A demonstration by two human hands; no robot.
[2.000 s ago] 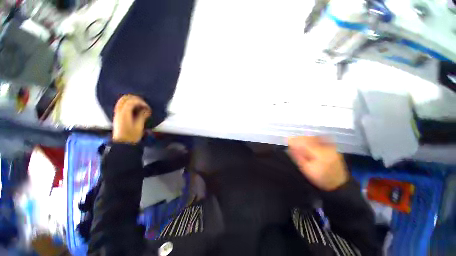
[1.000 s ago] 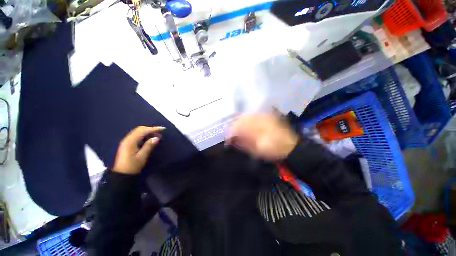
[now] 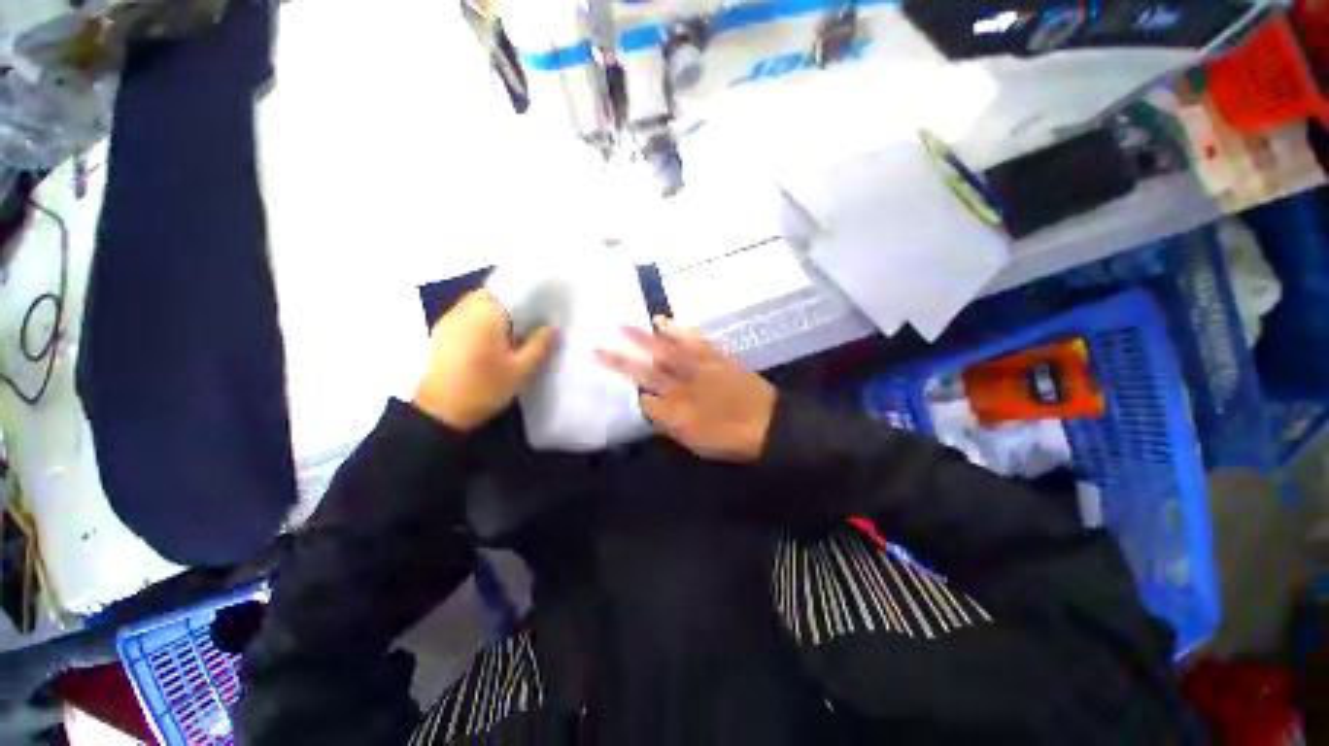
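A white cut piece (image 3: 583, 357) lies at the table's front edge, over a navy cut piece (image 3: 446, 296) whose dark edges show at its left and right. My left hand (image 3: 481, 362) holds the left side, thumb on top of the white. My right hand (image 3: 703, 394) holds the right edge, its fingers slightly blurred. The fingers' undersides are hidden. The presser foot and needle area (image 3: 637, 158) is just beyond the pieces, not touching them. A long navy panel (image 3: 190, 306) lies flat at left, rounded end toward me.
The white machine head (image 3: 904, 51) spans the back. Right of the needle lie white sheets (image 3: 904, 233), yellow-green snips (image 3: 959, 175) and a dark flat object (image 3: 1061, 181). Blue baskets stand below the table at right (image 3: 1188, 539) and left (image 3: 182, 678). An orange packet (image 3: 1032, 382) lies in the right one.
The navy piece under my left hand has moved right, away from the long panel, toward the needle. The white piece now lies over it. My right hand has come in to its edge.
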